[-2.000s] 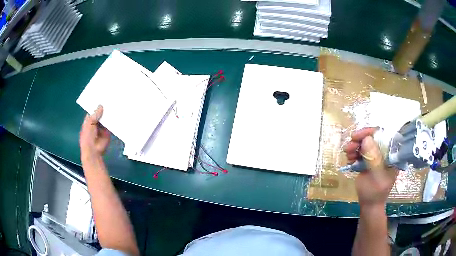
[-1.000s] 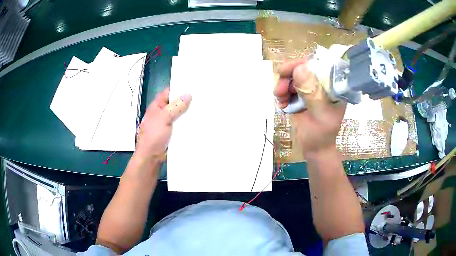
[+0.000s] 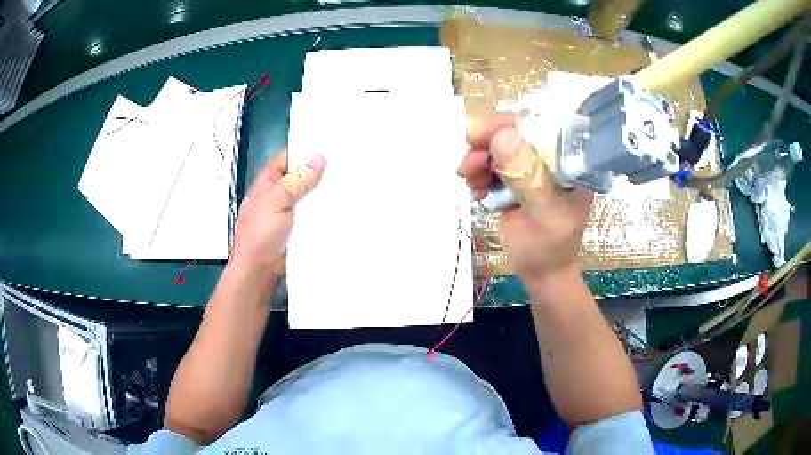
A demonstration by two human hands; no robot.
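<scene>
A white solar laminate (image 3: 378, 213), plain side up, lies over a white housing (image 3: 378, 67); the housing shows at the top edge, with a thin dark slit of its hole. Dark and red lead wires (image 3: 483, 275) hang at the laminate's lower right. My left hand (image 3: 276, 209) holds the laminate's left edge, thumb on top, with a tan wrap on the thumb. My right hand (image 3: 533, 195) grips the grey-white dispensing gun (image 3: 614, 133) beside the laminate's right edge. The gun's nozzle tip is hidden.
Wired laminates (image 3: 178, 178) lie stacked on the green bench at left. A glue-smeared cardboard mat (image 3: 622, 235) is at right under the gun. A pale yellow hose (image 3: 720, 44) runs from the gun to the upper right. A crumpled white rag (image 3: 769, 200) lies far right.
The laminate has come from the left stack to lie over the housing in front of me. My right hand and the gun have moved left to its edge.
</scene>
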